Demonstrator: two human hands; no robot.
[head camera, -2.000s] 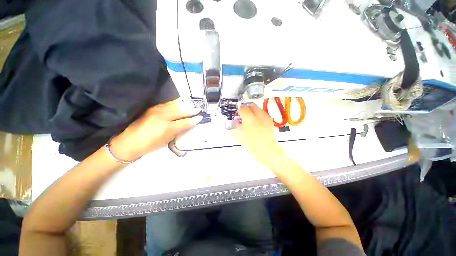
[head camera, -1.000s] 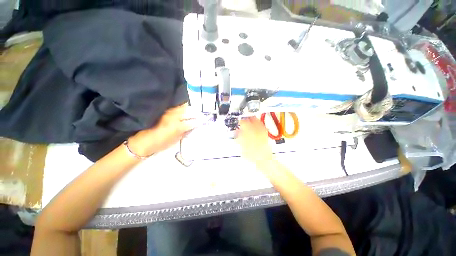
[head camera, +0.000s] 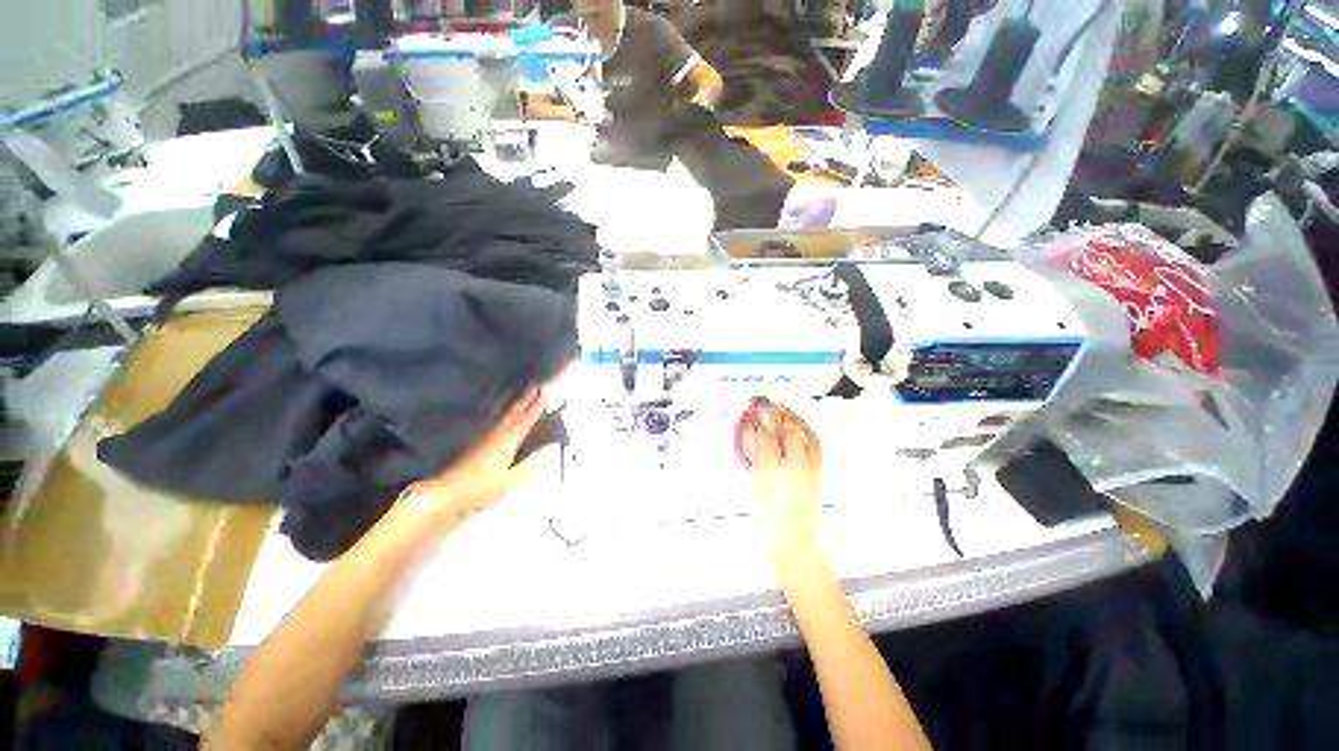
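The large dark garment (head camera: 397, 352) lies bunched at the left of the white sewing machine (head camera: 734, 316). My left hand (head camera: 485, 458) is at the garment's right edge, left of the needle area (head camera: 657, 418), with thumb and fingers apart. Whether it pinches cloth cannot be told. My right hand (head camera: 786, 458) is right of the needle area, its fingers over the handles of the scissors (head camera: 745, 437). Part of the red handle shows beside the fingers; the blades cannot be made out.
Brown taped cardboard (head camera: 132, 565) is at the left. A narrow black strip (head camera: 944, 517), a black pad (head camera: 1046, 484) and a clear bag with red contents (head camera: 1248, 382) are at the right. Measuring tape (head camera: 588, 646) runs along the front edge. A person (head camera: 646, 66) is behind.
The view has tilted up, showing the workshop behind. My right hand has moved right from the needle area onto the scissors. My left hand has drawn slightly away from the needle area.
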